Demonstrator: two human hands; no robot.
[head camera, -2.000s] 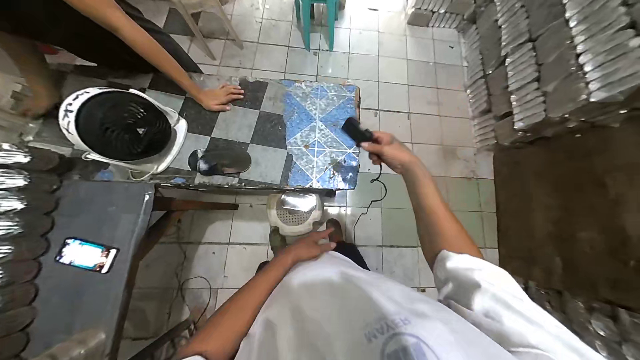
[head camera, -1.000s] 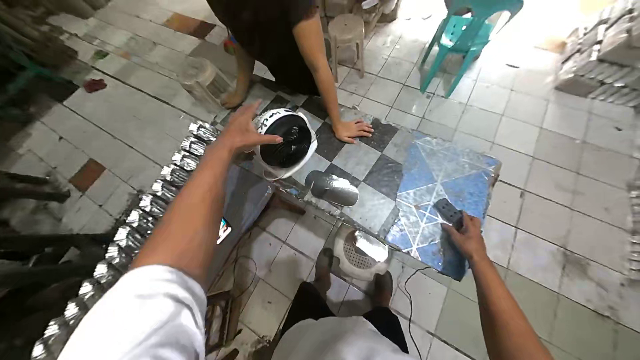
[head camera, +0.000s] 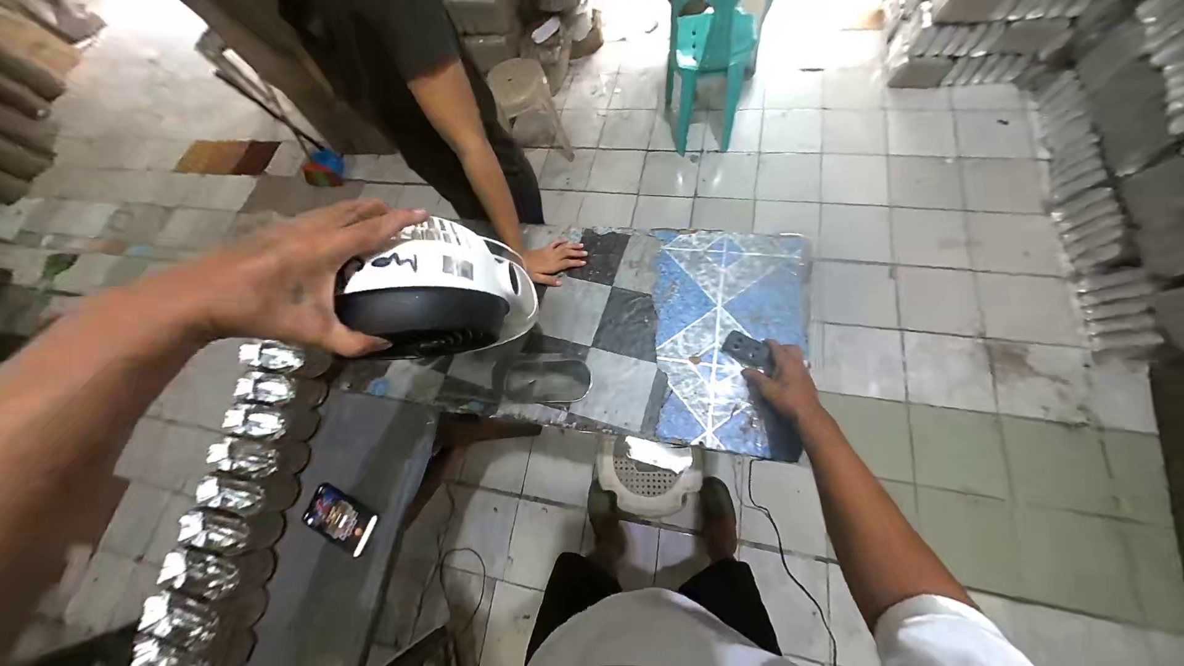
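Observation:
My left hand grips a white round appliance with a black base, tilted on its side above the left part of the tiled table. My right hand holds a black power strip low over the blue tiles, its fingers round the near end. Whether the strip touches the table I cannot tell. Between them a dark, flat oval piece lies on the checkered tiles.
Another person's hand rests on the table's far side. A phone lies on a grey surface at lower left, beside a row of foil-wrapped pieces. A plastic stool stands between my feet; a green chair stands beyond. A cable runs over the floor.
My left hand, near my lap two seconds ago, has taken hold of the appliance and tipped it up. My right hand has brought the power strip over the blue tiles. The view has shifted.

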